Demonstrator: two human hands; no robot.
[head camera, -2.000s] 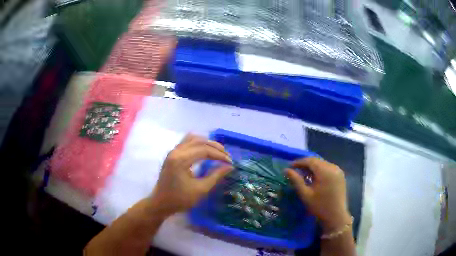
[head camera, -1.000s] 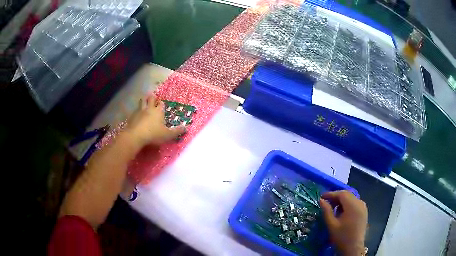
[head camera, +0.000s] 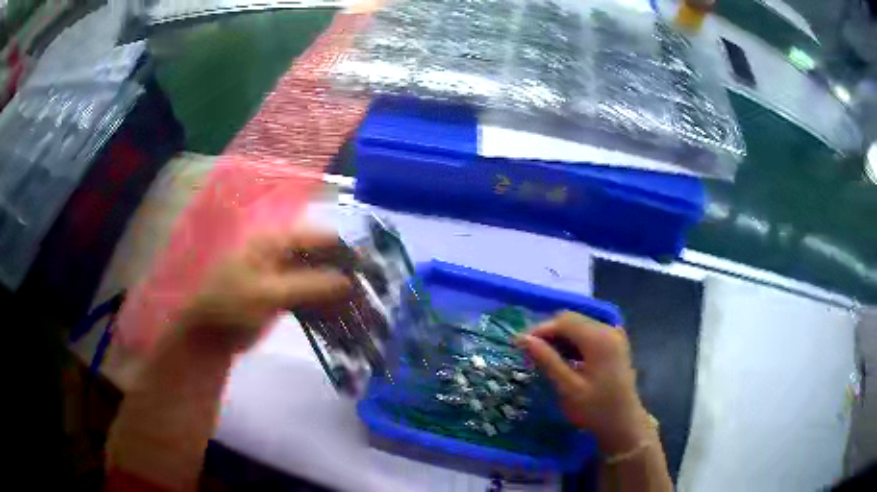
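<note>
My left hand (head camera: 255, 293), blurred by motion, grips a board panel (head camera: 361, 307) by its left side. The panel is tilted and blurred, between the pink bubble wrap and the shallow blue tray (head camera: 462, 459), at the tray's left rim. The tray holds a pile of small circuit boards (head camera: 486, 384) with silver parts and thin green waste strips (head camera: 505, 325). My right hand (head camera: 587, 370) is over the tray's right side, thumb and forefinger pinched together near the strips. Whether a strip is between its fingertips is unclear.
Pink bubble wrap (head camera: 216, 216) lies at the left, with blue-handled pliers (head camera: 104, 332) beside it. Behind the tray, a long blue bin (head camera: 538, 197) supports a clear compartment tray (head camera: 577, 67). A black mat (head camera: 654, 336) and a white sheet (head camera: 769, 375) lie right. Stacked clear trays (head camera: 58, 144) stand far left.
My left hand has lifted the board panel off the pink bubble wrap and brought it right, to the blue tray. My right hand remains over the tray's right side. The view has shifted.
</note>
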